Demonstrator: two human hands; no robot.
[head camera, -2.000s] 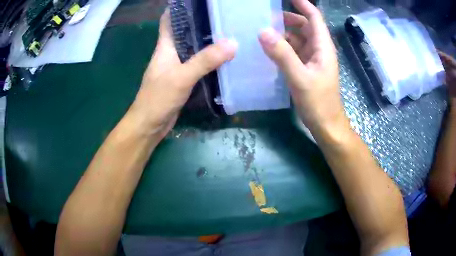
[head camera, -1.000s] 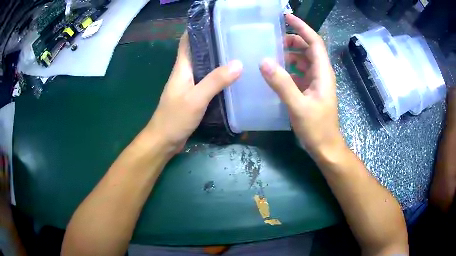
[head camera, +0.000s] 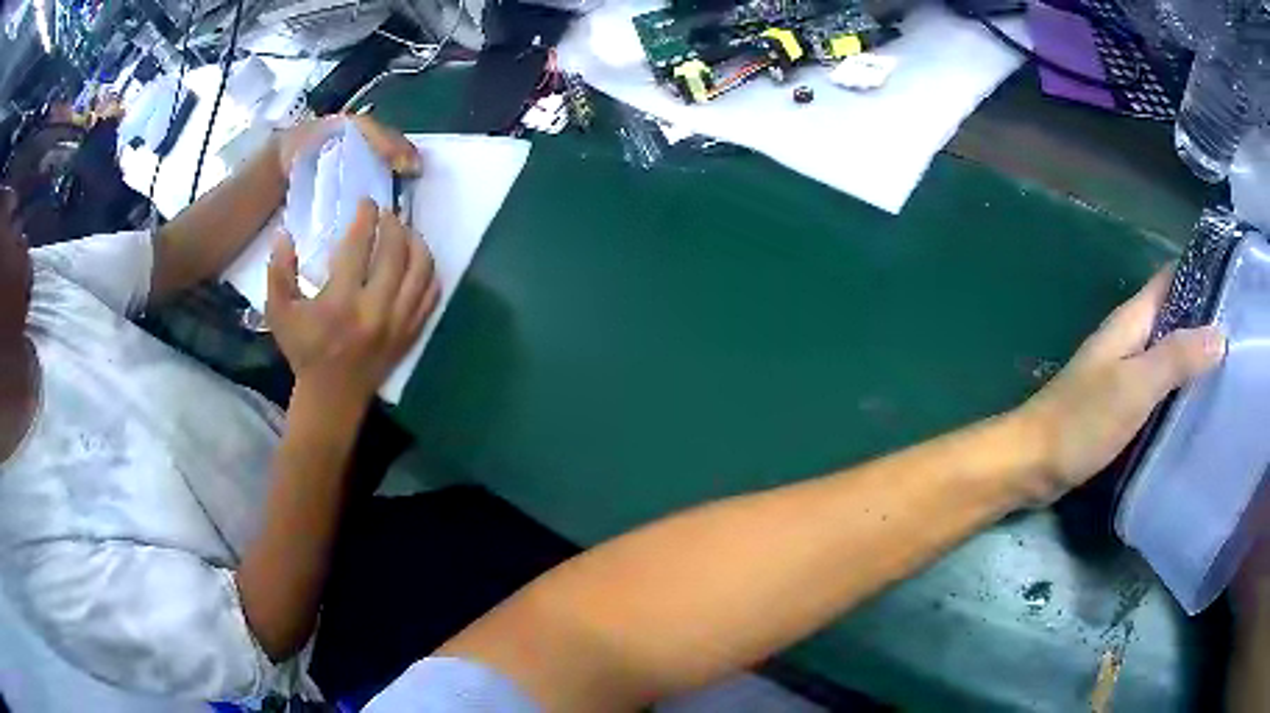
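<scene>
The frosted plastic housing is at the right edge of the head view, tilted and cut off by the edge. A black ribbed part with a shiny, film-like surface lies along its left side. My left hand grips the pair from the left, thumb on the frosted shell and fingers behind the black part. My right hand is not visible; only a dim, skin-coloured sliver shows at the lower right edge, and I cannot tell what it is.
A person on the left holds another frosted housing over a white sheet. Circuit boards lie on white paper at the back. A purple item and clear bottle stand back right. The green bench has chipped patches.
The view has swung left, so the held unit and my left hand now appear at the right edge. The neighbour has come into view; my right hand and the bubble wrap have left it.
</scene>
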